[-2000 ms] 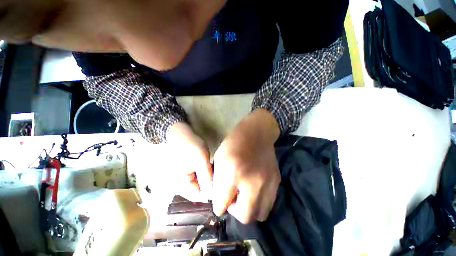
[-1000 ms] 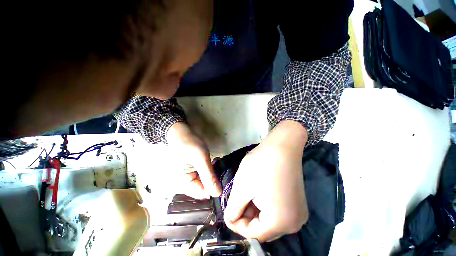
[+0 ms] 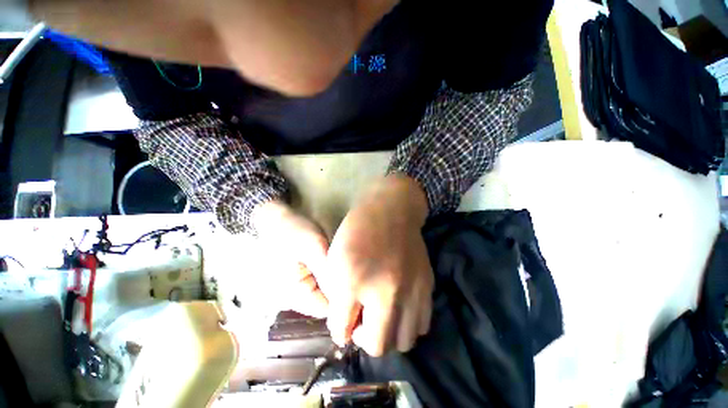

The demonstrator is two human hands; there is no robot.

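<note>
The camera faces back at my body, so my left hand is at picture right. My left hand [image 3: 381,275] is curled with its fingertips on the edge of a black fabric piece [image 3: 479,303], beside the dark presser foot area [image 3: 343,355]. The fabric spreads in folds to picture right. My right hand [image 3: 289,259] is at picture left, partly washed out by glare. Its fingertips meet my left hand above the ribbed slide plate [image 3: 303,328]; what they touch is hidden.
The cream machine head [image 3: 187,355] is at bottom left, with a red part [image 3: 84,295] and wiry guides beyond it. Stacked black panels [image 3: 658,88] lie top right. Loose black pieces [image 3: 678,358] lie at the right edge. A face and checked sleeves show above the white table [image 3: 607,239].
My left hand has swung back toward picture left and up, against my right hand. The purplish toothed line seen between the hands is now hidden. The fabric is spread differently, and the head has moved up.
</note>
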